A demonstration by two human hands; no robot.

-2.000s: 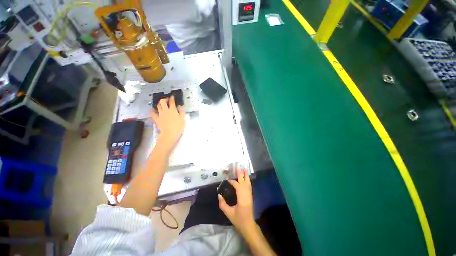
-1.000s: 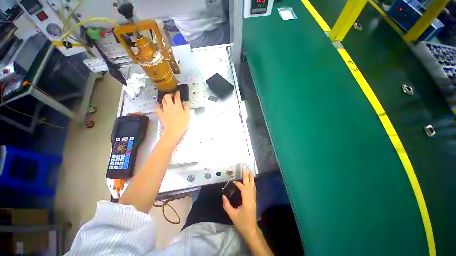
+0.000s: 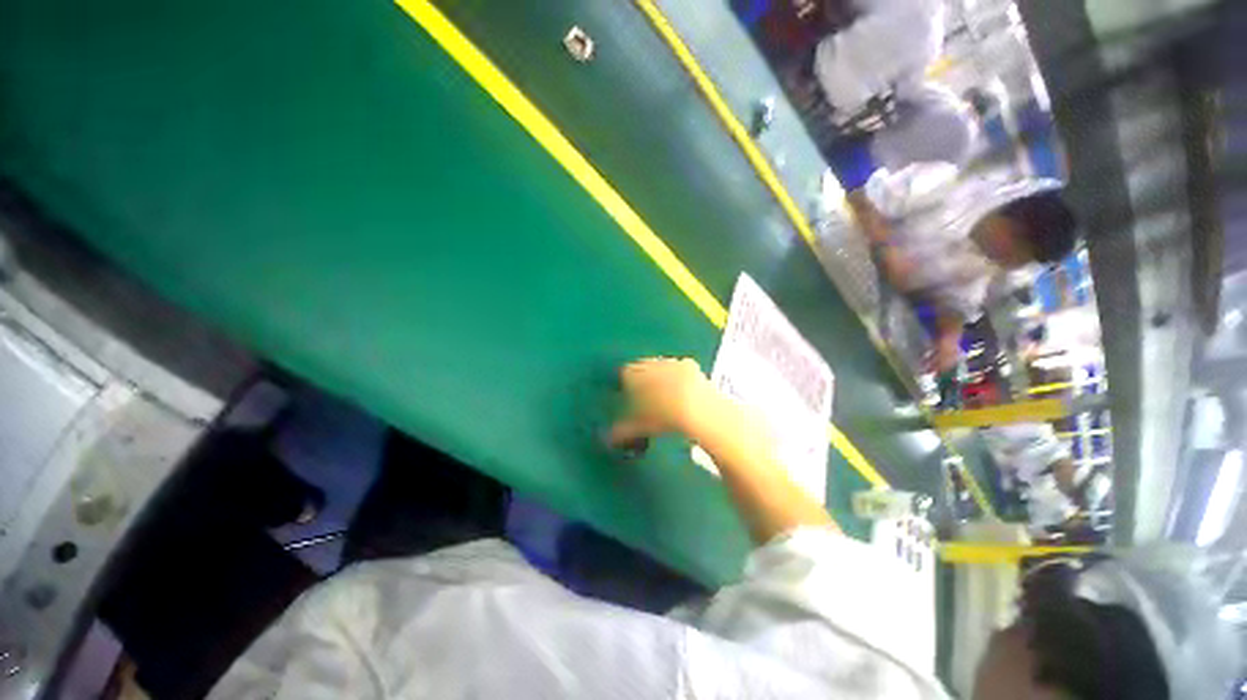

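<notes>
My right hand [image 3: 663, 399] is low over the green conveyor belt [image 3: 342, 205], its fingers bent down. A small dark thing [image 3: 632, 445], which looks like the black housing, shows at the fingertips, mostly hidden and blurred. I cannot tell whether it touches the belt. A small skin-coloured patch at the lower left edge may be part of my left hand or arm; its fingers are not visible.
A white sheet with rows of small marks [image 3: 773, 376] lies beside my right wrist. A small metallic part [image 3: 580, 44] is on the far lane. People are across the line, and another person's head [image 3: 1080, 643] is at the lower right. The machine's edge is at left.
The view has swung right, from the machine bed to the belt. My right hand has moved from the machine's front edge to over the belt. My left hand is no longer clearly seen.
</notes>
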